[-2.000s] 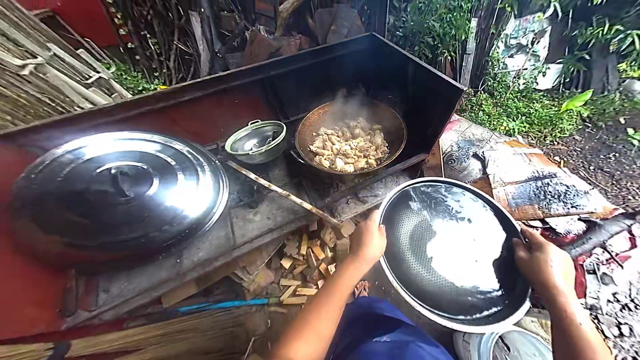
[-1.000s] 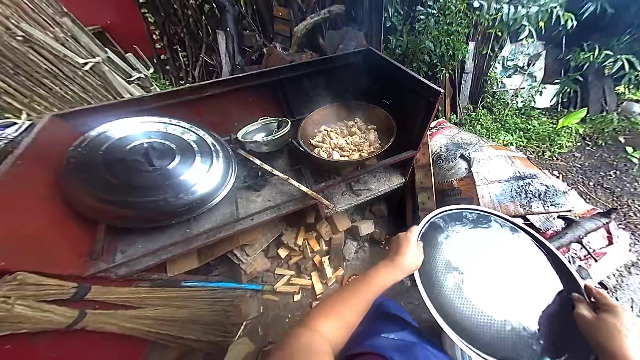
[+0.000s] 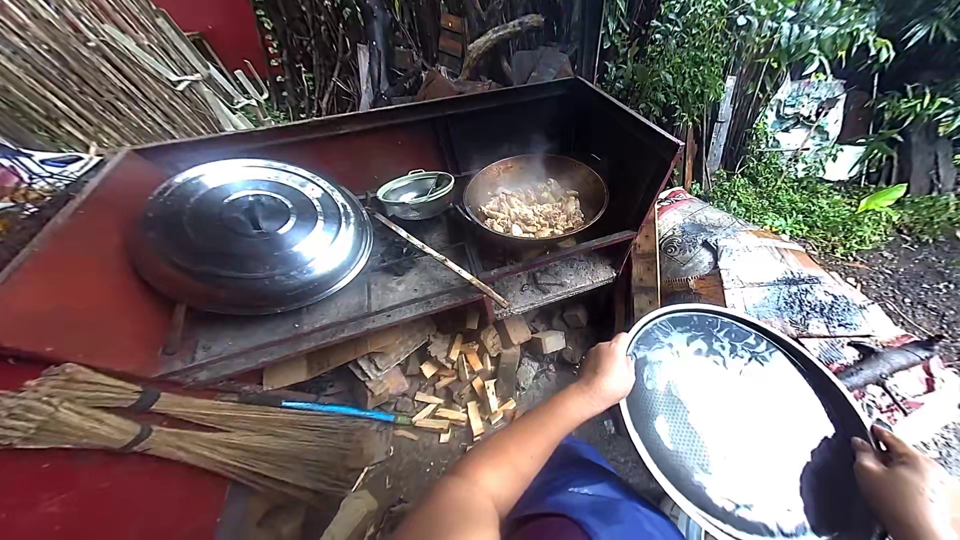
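Note:
Both my hands grip a wide metal wok (image 3: 720, 420) with a textured inner surface, and it is tilted at the lower right. My left hand (image 3: 609, 373) is on its left rim; my right hand (image 3: 896, 472) is at its right side, partly cut off by the frame. Ahead, a browned wok (image 3: 480, 217) holds steaming chunks of food (image 3: 534, 210) on the stove. To its left stand a small green-rimmed bowl (image 3: 416, 196) with a utensil in it and a large domed metal lid (image 3: 255, 232). A long stick (image 3: 442, 259) slants from the bowl to the stove's front edge.
Cut firewood pieces (image 3: 465, 382) lie below the stove counter (image 3: 375, 300). Straw brooms (image 3: 202, 427) rest at the lower left, near a blue handle (image 3: 337, 410). A stained sheet (image 3: 780, 277) covers the right side, with a charred log (image 3: 889, 364) on it.
The wok in my hands has moved to the right, away from the stove, and both hands have stayed on it. The view has turned somewhat left.

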